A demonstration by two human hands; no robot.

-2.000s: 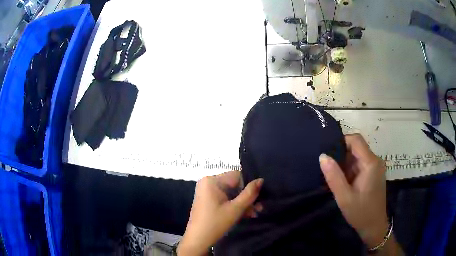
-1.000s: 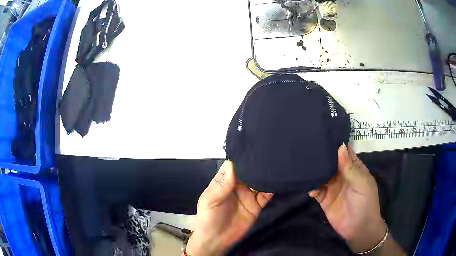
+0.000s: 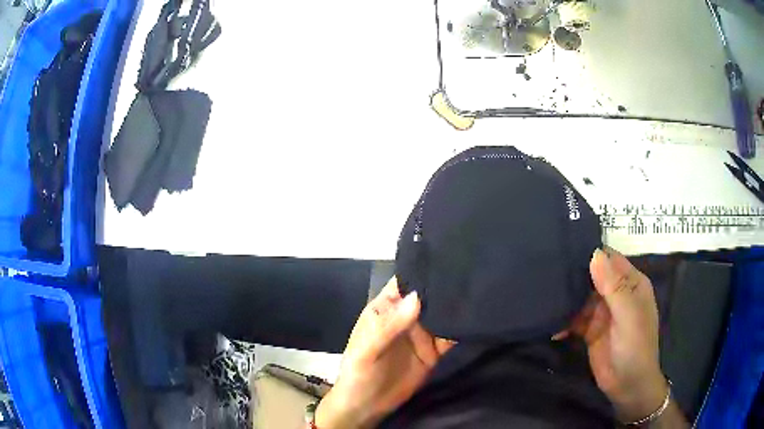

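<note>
A part-sewn black pouch is held up at the front edge of the white table, its rounded end away from me. A line of zipper teeth curves along its top and down both sides, with small shiny ends. My left hand holds its lower left edge, thumb on top. My right hand holds its lower right edge, thumb at the side. The fingers underneath are partly hidden.
Black body panels and looped zipper bands lie at the table's left. Blue bins stand further left. The needle area is at the top. A screwdriver and snips lie at the right.
The pouch was turned and spread flatter between both hands, uncovering a tan curved piece at the table seam. Since one second ago, hands and pouch have shifted slightly right and down.
</note>
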